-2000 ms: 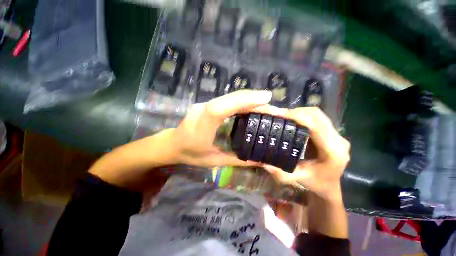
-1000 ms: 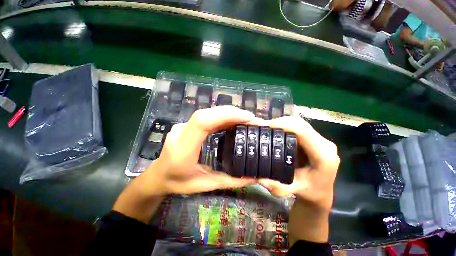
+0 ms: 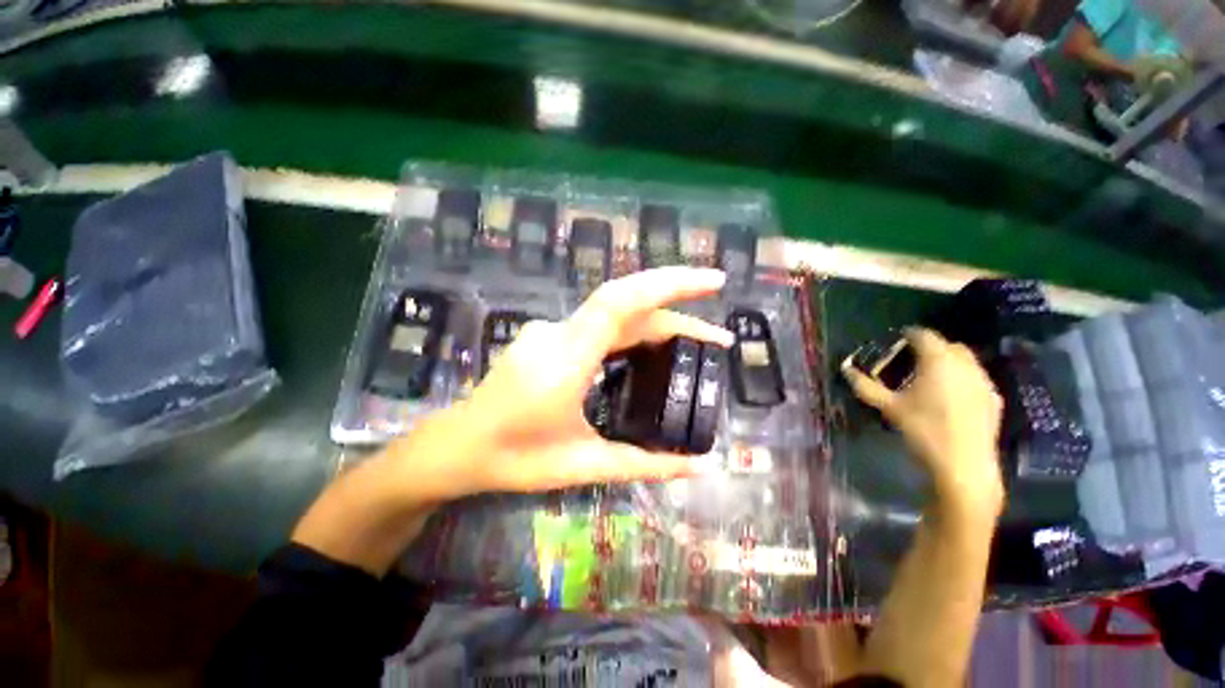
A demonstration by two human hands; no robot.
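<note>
My left hand [image 3: 537, 390] grips a short stack of black bar phones [image 3: 678, 393], their ends towards me, above the clear tray. My right hand [image 3: 940, 403] is at the right of the tray, its fingers on a single phone [image 3: 884, 363] with a pale or gold trim, low over the green bench. The clear blister tray [image 3: 383, 430] holds two rows of black phones; my left hand and its stack hide part of the near row. The red-lettered mat [image 3: 645, 558] lies in front of the tray.
A bagged grey stack [image 3: 161, 289] and a short red object [image 3: 40, 308] lie at left. Black stacked phones [image 3: 1048, 417] and a wrapped pale bundle [image 3: 1142, 430] are at right. Behind the bench runs the green belt [image 3: 645, 128]. Another person's arm [image 3: 1104, 92] shows at top right.
My right hand has left the stack and moved right with a single phone. The left hand alone now holds a smaller stack. The view has shifted slightly.
</note>
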